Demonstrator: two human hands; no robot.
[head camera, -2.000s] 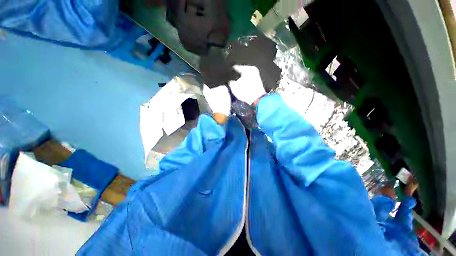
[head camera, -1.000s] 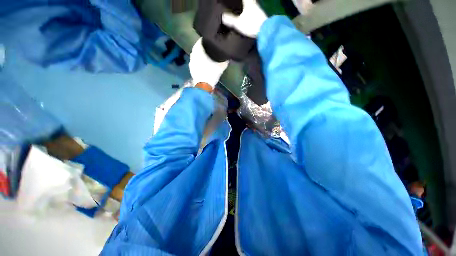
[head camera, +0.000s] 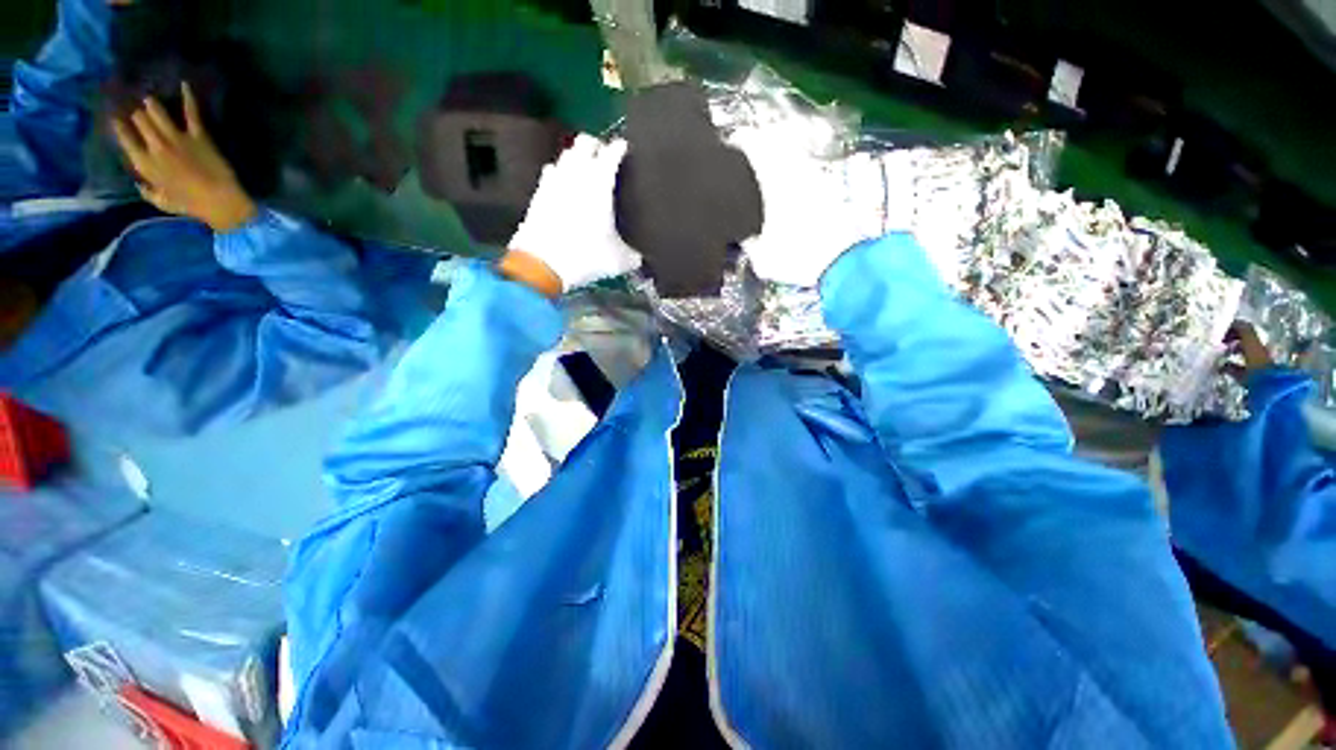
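Observation:
A dark grey die-cut pad (head camera: 683, 191) with broad arms is held up in front of me, over the near edge of the bench. My left hand (head camera: 577, 213), in a white glove, grips its left side. My right hand (head camera: 799, 213), in a white glove, is at its right side; its fingers are partly hidden or blend with the white parts behind. A heap of small white-silver parts (head camera: 1084, 286) lies right of my hands, with clear crinkled film around it. A moulded dark housing (head camera: 516, 154) with a rectangular slot lies on the green belt to the left.
Black units with white labels (head camera: 920, 56) line the far side. At the left, a person's bare hand (head camera: 188, 161) rests near dark pieces. Another person's sleeve (head camera: 1245, 476) is at the right by the heap. A red bin (head camera: 30, 443) and plastic-wrapped packs (head camera: 169, 593) stand lower left.
The view has turned. My hands have moved from the dark housing to the flat pad, which they now hold between them. The housing lies free to the left, and a neighbour's hand has come into view.

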